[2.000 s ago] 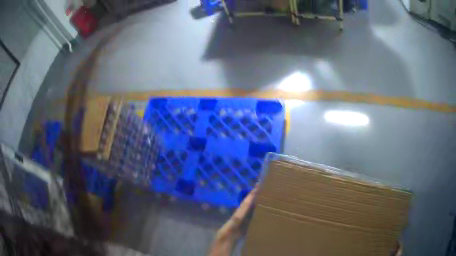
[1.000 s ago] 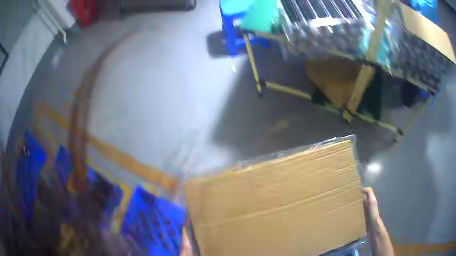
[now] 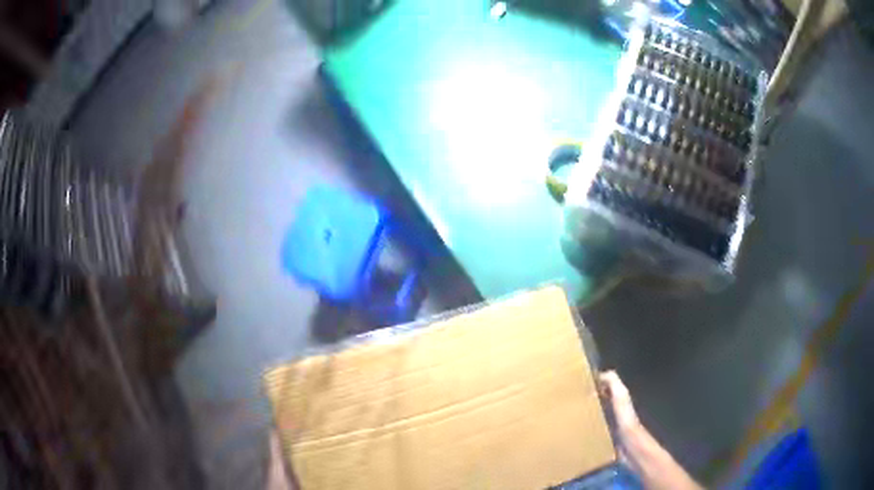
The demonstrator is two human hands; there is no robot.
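Observation:
A brown cardboard sheet (image 3: 446, 397) lies flat on top of a load with a clear plastic edge, held low in front of me. My right hand (image 3: 632, 431) grips its right edge, fingertips at the side. My left hand (image 3: 278, 465) is at its lower left edge, mostly hidden by the load and cut off by the picture's edge. What lies under the cardboard is mostly hidden.
A green-topped bench (image 3: 412, 86) stands ahead, with a clear tray of small dark parts (image 3: 680, 144) and a tape roll (image 3: 562, 172) on it. A blue stool (image 3: 335, 239) stands left of the bench. A blurred stack (image 3: 72, 206) is at far left.
The view has turned and moved to the green bench. The blue pallet has left the view. Both hands still hold the cardboard-topped load.

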